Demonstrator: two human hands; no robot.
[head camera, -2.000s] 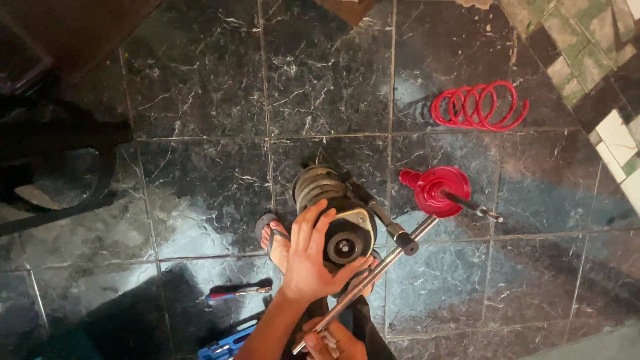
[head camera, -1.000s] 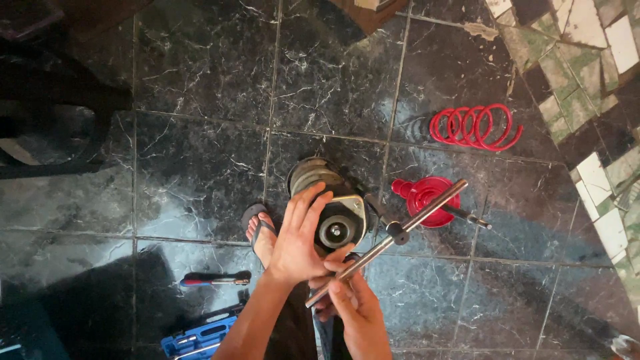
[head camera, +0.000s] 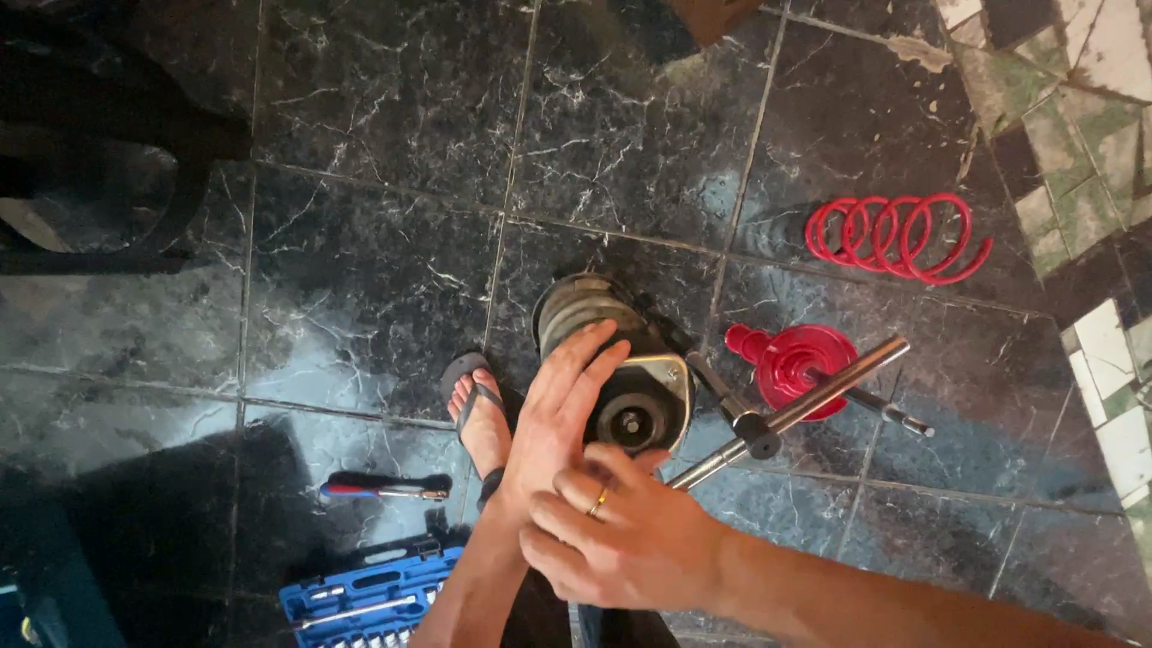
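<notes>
A coil-over strut assembly (head camera: 585, 310) with a dark spring and a metal top mount (head camera: 670, 369) stands upright below me. My left hand (head camera: 553, 423) lies around the side of the top mount, fingers spread along it. My right hand (head camera: 621, 531), with a ring, is at the near edge of the mount, its fingertips by the centre nut (head camera: 632, 425); whether they hold anything is hidden. A chrome bar (head camera: 837, 382) runs diagonally from beside my right hand through the head of a spring compressor (head camera: 760, 439) on the strut's right side.
On the tiled floor lie a red coil spring (head camera: 891, 238) and a red strut body (head camera: 805, 369) with a rod. A ratchet (head camera: 387, 490) and a blue socket case (head camera: 360, 598) are at lower left, a sandalled foot (head camera: 484, 423) beside the strut.
My right hand has left the near end of the chrome bar and moved to the top mount. My left hand stays on the mount.
</notes>
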